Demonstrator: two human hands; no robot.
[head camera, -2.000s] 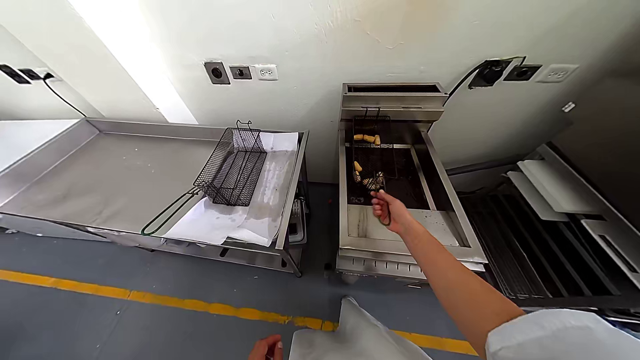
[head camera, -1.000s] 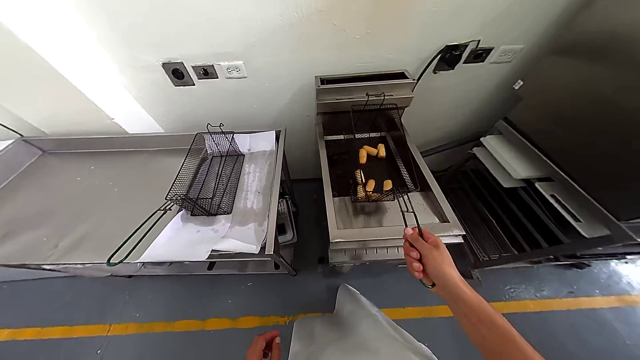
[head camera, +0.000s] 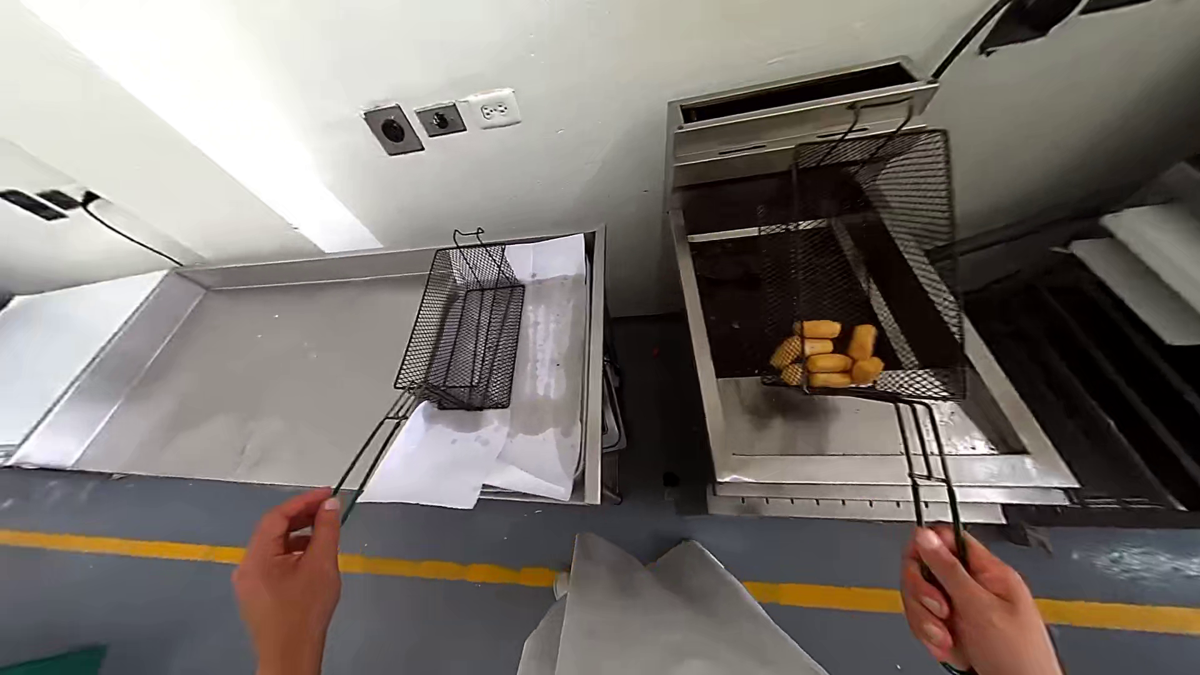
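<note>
My right hand (head camera: 966, 595) grips the handle of a wire fryer basket (head camera: 923, 216), which is lifted and tilted over the deep fryer (head camera: 797, 436). Several golden fried pieces (head camera: 830, 364) lie bunched at the basket's near end. At left, my left hand (head camera: 295, 562) has its thumb and fingers at the handle end of a second wire basket (head camera: 469, 347). That basket looks empty and rests on white paper sheets (head camera: 548, 375) at the right end of a steel tray table (head camera: 272, 375).
Wall outlets (head camera: 394, 129) sit above the steel table. A gap shows floor between table and fryer. Right of the fryer stands a dark rack (head camera: 1106, 384) with pale panels (head camera: 1139, 291) on it. A yellow line (head camera: 450, 570) crosses the grey floor.
My right hand has raised the basket, and the fried pieces have gathered at its near end. My left hand has moved from low in the view to the other basket's handle.
</note>
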